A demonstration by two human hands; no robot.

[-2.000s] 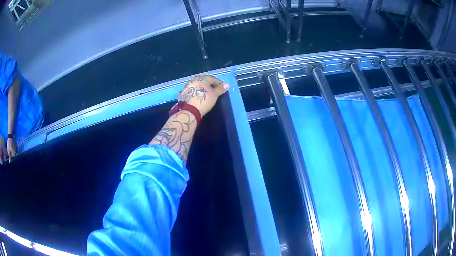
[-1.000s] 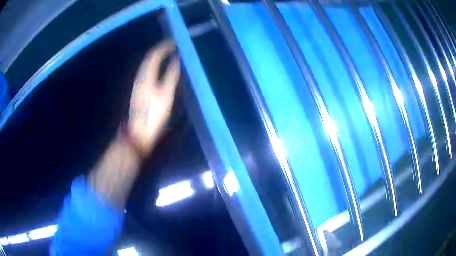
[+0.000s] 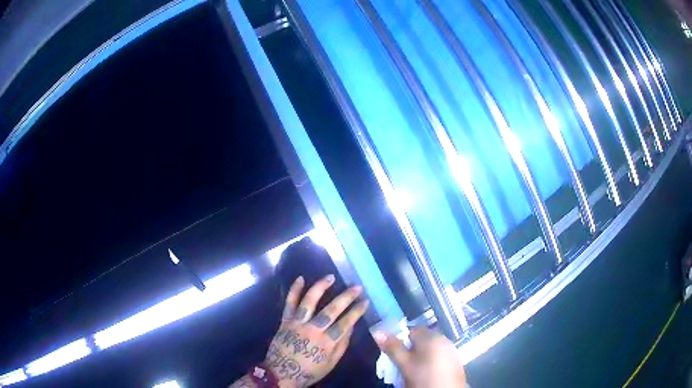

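A large glossy black panel (image 3: 152, 151) lies flat, with a light-blue edge strip (image 3: 292, 129) along its border. My left hand (image 3: 315, 333), tattooed and with a red wristband, rests palm down by the near part of the strip, fingers spread, holding nothing visible. My right hand (image 3: 432, 362) is at the bottom edge, partly cut off and slightly blurred. Its thumb and fingers grip a crumpled white wipe (image 3: 388, 365) at the near end of the strip.
Shiny metal rollers (image 3: 455, 167) run right of the panel, over a wide blue sheet (image 3: 425, 76). A silver side rail (image 3: 561, 288) curves along the near side. A slim pale-tipped object (image 3: 186, 269) shows on the panel. A yellow line (image 3: 652, 345) crosses the green floor.
The view has swung toward the near side. My left hand has moved from the far corner along the strip to its near part. My right hand with the wipe has come into view.
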